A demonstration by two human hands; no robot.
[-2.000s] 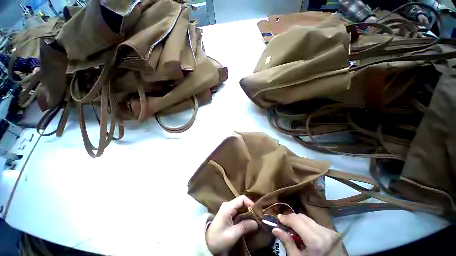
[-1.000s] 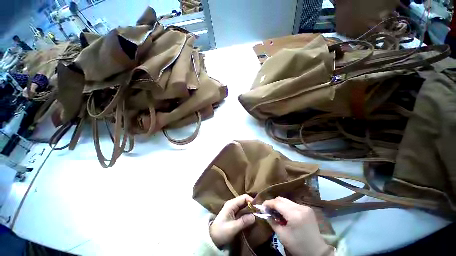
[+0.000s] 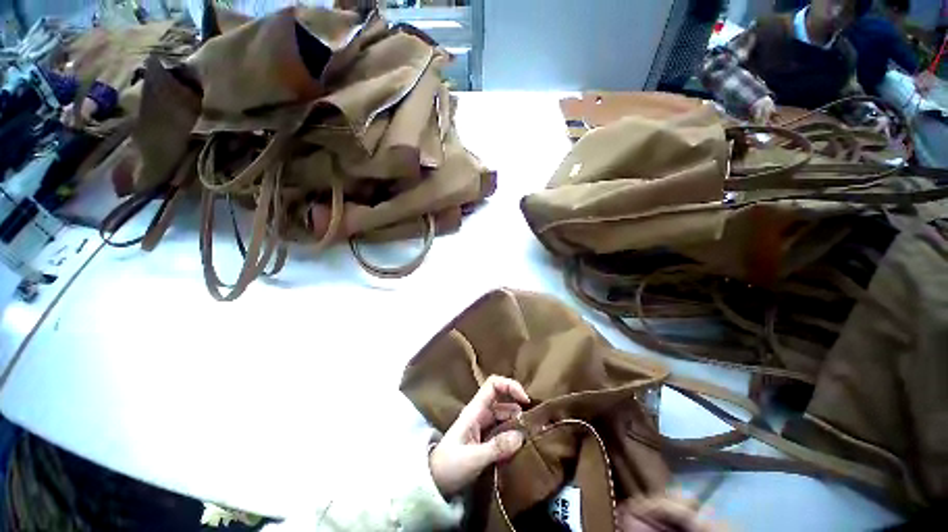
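Observation:
A brown handbag (image 3: 541, 348) lies at the near table edge, its mouth towards me and its straps trailing right. My left hand (image 3: 480, 442) pinches the edge of the mouth where a thin pale line (image 3: 595, 431) runs along the opening. A white label (image 3: 568, 507) with dark print shows inside. My right hand (image 3: 661, 513) is blurred and low at the bag's right side, cut off by the frame's bottom. Its fingers and anything in them cannot be made out.
A heap of brown bags (image 3: 312, 125) with hanging straps lies at the far left of the white table (image 3: 239, 384). Another heap (image 3: 665, 197) with coiled straps fills the right. A flat brown panel (image 3: 613, 107) lies behind it. A person (image 3: 795, 57) is beyond the table at far right.
My right hand has moved away from the pinched edge, down and right; the dark snips with silvery blades are no longer visible. My left hand still holds the edge. The camera view has shifted.

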